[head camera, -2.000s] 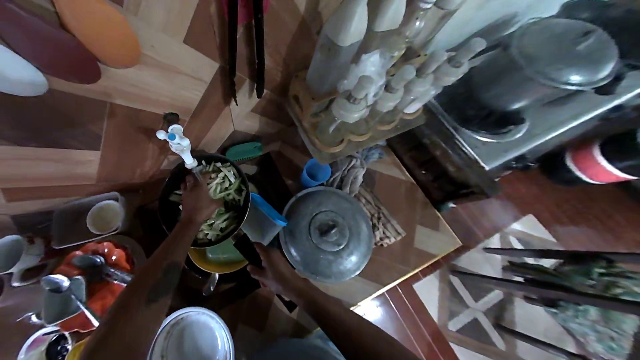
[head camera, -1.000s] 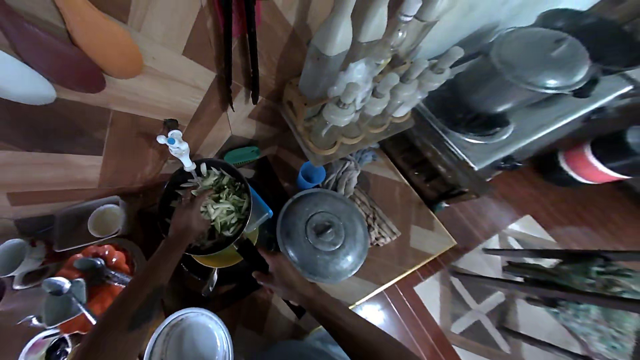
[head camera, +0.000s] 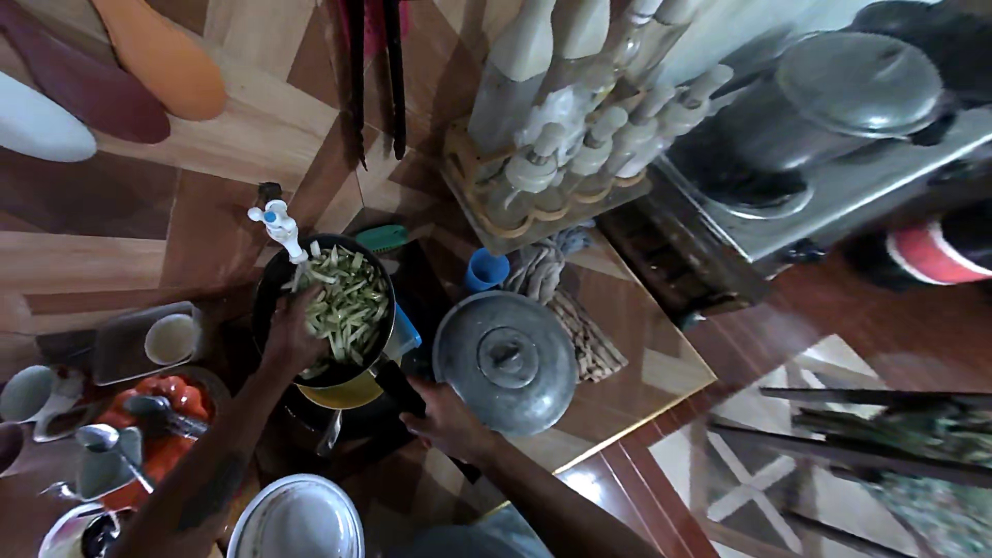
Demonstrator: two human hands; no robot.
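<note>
A black frying pan [head camera: 267, 298] holds pale green vegetable strips [head camera: 349, 298] beneath a white tap [head camera: 277, 225]. My left hand [head camera: 297, 329] is inside the pan at its left side, touching the strips; its fingertips are partly hidden, so its grip cannot be told. My right hand [head camera: 446, 418] is closed around the pan's black handle [head camera: 397, 381]. Under the pan show a yellow bowl [head camera: 341, 391] and a metal spoon handle [head camera: 330, 434]. A blue plastic container [head camera: 404, 333] lies partly covered beside the pan.
A round metal lid [head camera: 508, 372] lies right of the pan, near a blue cup [head camera: 487, 270] and cloths [head camera: 581, 337]. A bottle rack [head camera: 496, 232] and a stove with a lidded pot [head camera: 806, 108] stand farther right. Orange dishware [head camera: 155, 457] and a white round container [head camera: 298, 523] sit nearby.
The pan has tilted and shifted slightly under the tap, and the vegetable strips have been moved about. My left hand has moved down toward the pan's left side since two seconds ago. My right hand has gripped the handle.
</note>
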